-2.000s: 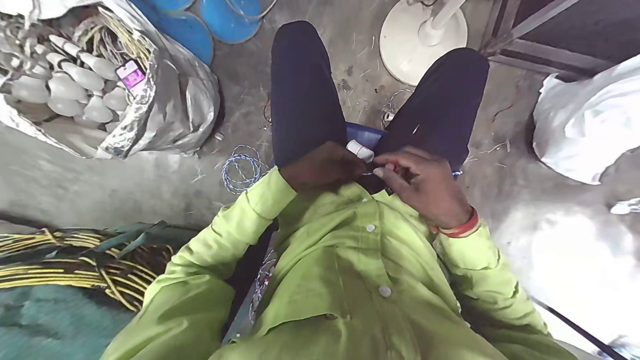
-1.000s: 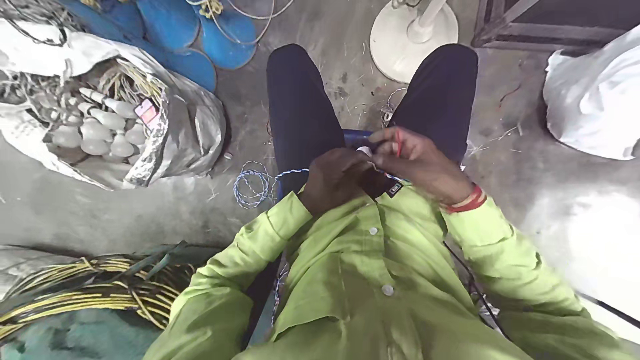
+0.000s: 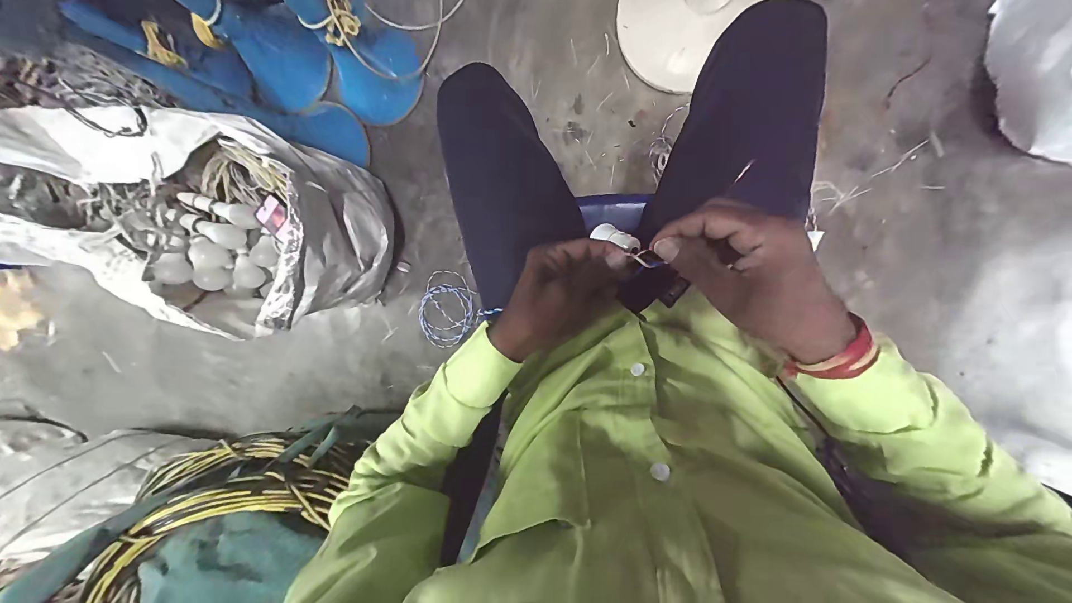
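In my lap, my left hand [image 3: 569, 285] pinches thin wires [image 3: 643, 258] beside a small white plastic fitting [image 3: 615, 237], perhaps a bulb holder. The wires run across to my right hand [image 3: 741, 264], whose thumb and forefinger are closed on their other end; a thin strand shows above its knuckles. Whether my left fingers also touch the fitting is hard to tell. A blue-and-white twisted cord [image 3: 494, 312] comes out by my left wrist, and its loose coil [image 3: 448, 308] lies beside my left thigh.
An open white sack [image 3: 343, 226] at the left holds white bulbs [image 3: 213, 255] and wires. Blue round containers [image 3: 368, 75] stand behind it. Black-and-yellow cable [image 3: 226, 494] is coiled at lower left. A white round base [image 3: 657, 42] stands ahead, a white sack [image 3: 1034, 75] at upper right.
The hands have drawn a little apart, and the white fitting and thin wires show more plainly between them. The dark tag-like piece by the right hand is now mostly hidden. The view has shifted.
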